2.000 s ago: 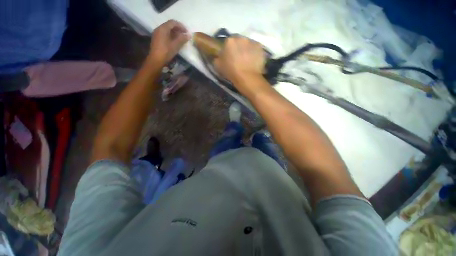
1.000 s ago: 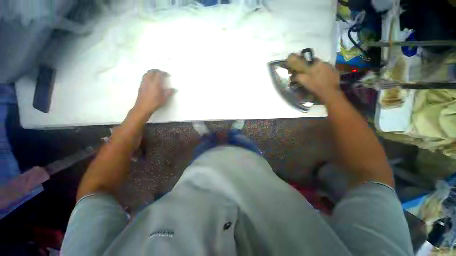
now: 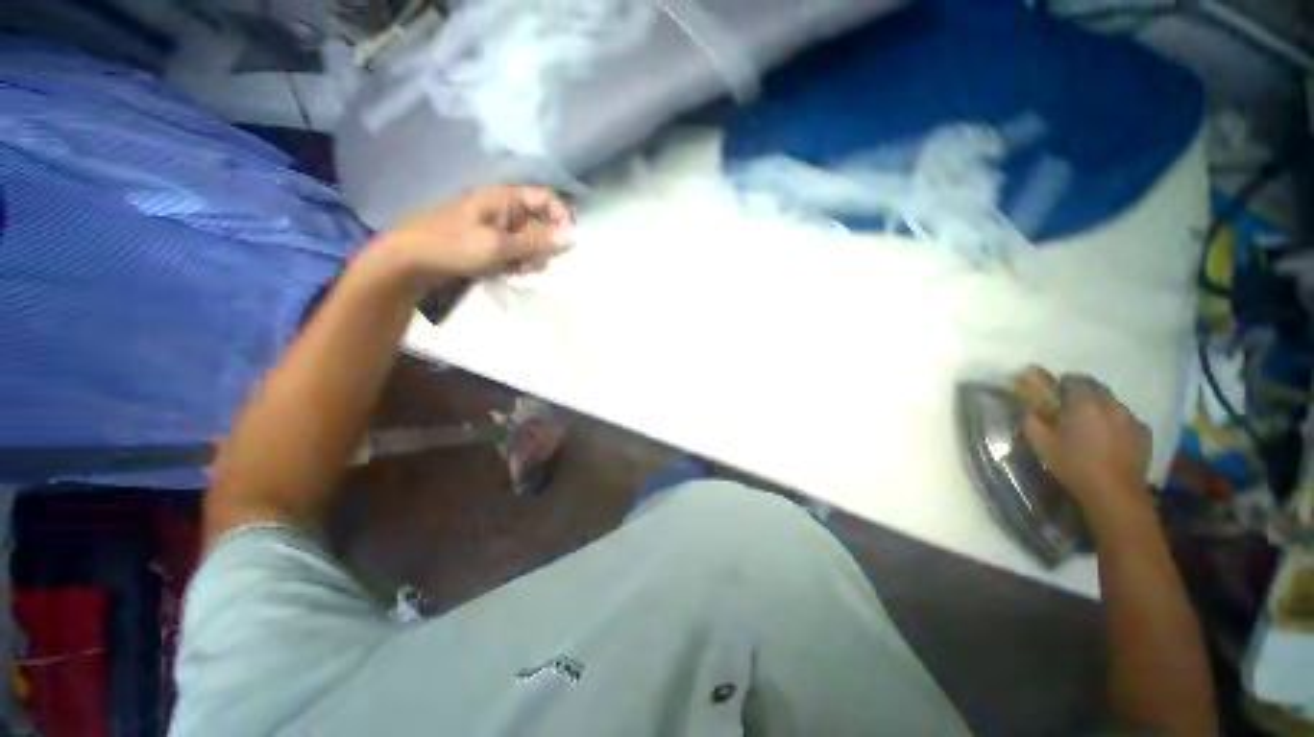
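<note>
My right hand (image 3: 1091, 436) grips the tan handle of the steam iron (image 3: 1016, 468) near the right end of the white pressing table (image 3: 778, 374). The iron's shiny metal edge faces left. My left hand (image 3: 504, 233) is raised over the table's left part with its fingers curled and blurred. A faint white strip (image 3: 536, 310) seems to hang below it, but I cannot tell whether the fingers hold it. Loose white strips (image 3: 958, 187) lie on the blue cloth (image 3: 1110, 115) at the far side.
More white strips (image 3: 526, 65) lie over the grey padded form (image 3: 634, 72) at the far left. A small dark object (image 3: 444, 298) shows under my left wrist. Blue striped garments (image 3: 144, 274) hang at left. Cables and coloured cloth lie beyond the table's right end.
The view has turned left, bringing in the grey form and blue cloth. My left hand has risen from the table surface. My right hand still holds the iron at the table's right end.
</note>
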